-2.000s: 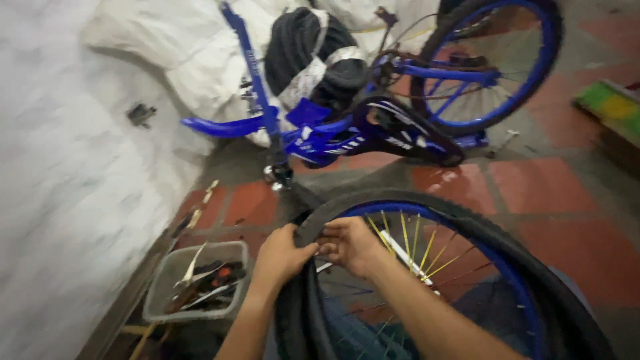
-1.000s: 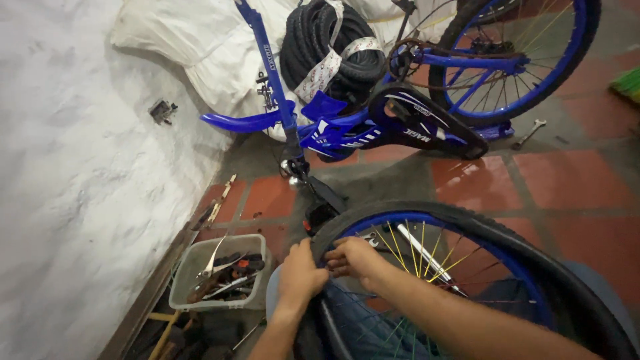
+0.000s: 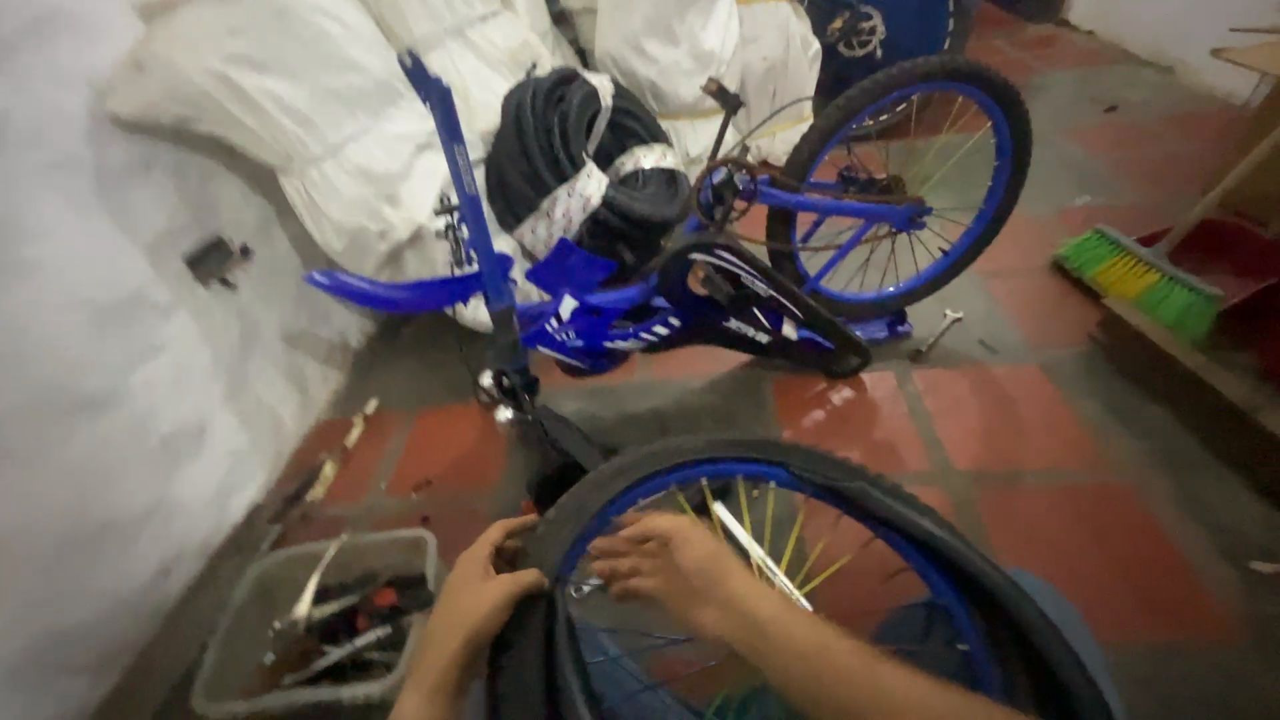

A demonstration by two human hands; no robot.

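A bicycle wheel with a blue rim (image 3: 700,468) and yellow and dark spokes lies across my legs. Its black tyre (image 3: 860,475) is partly off the rim, with a black tube-like edge hanging along the near left and right sides. My left hand (image 3: 490,580) grips the tyre at its left side, thumb on top and fingers round the outside. Over the rim's left part is my right hand (image 3: 665,570), blurred, its fingers loosely extended beside the tyre; whether it touches the rim is unclear. Behind the wheel, a blue bicycle frame (image 3: 620,310) lies on the tiled floor.
A clear plastic bin of tools (image 3: 425,560) stands at the lower left. A wrench (image 3: 937,335) lies near the bicycle's rear wheel (image 3: 1010,150). Bundled black tyres (image 3: 540,150) lean on white sacks (image 3: 250,90). A broom (image 3: 1140,280) is at right, a white wall at left.
My right hand has come away from beside my left hand and sits further over the rim, fingers spread more. The left hand remains on the tyre. The view now takes in more on the right.
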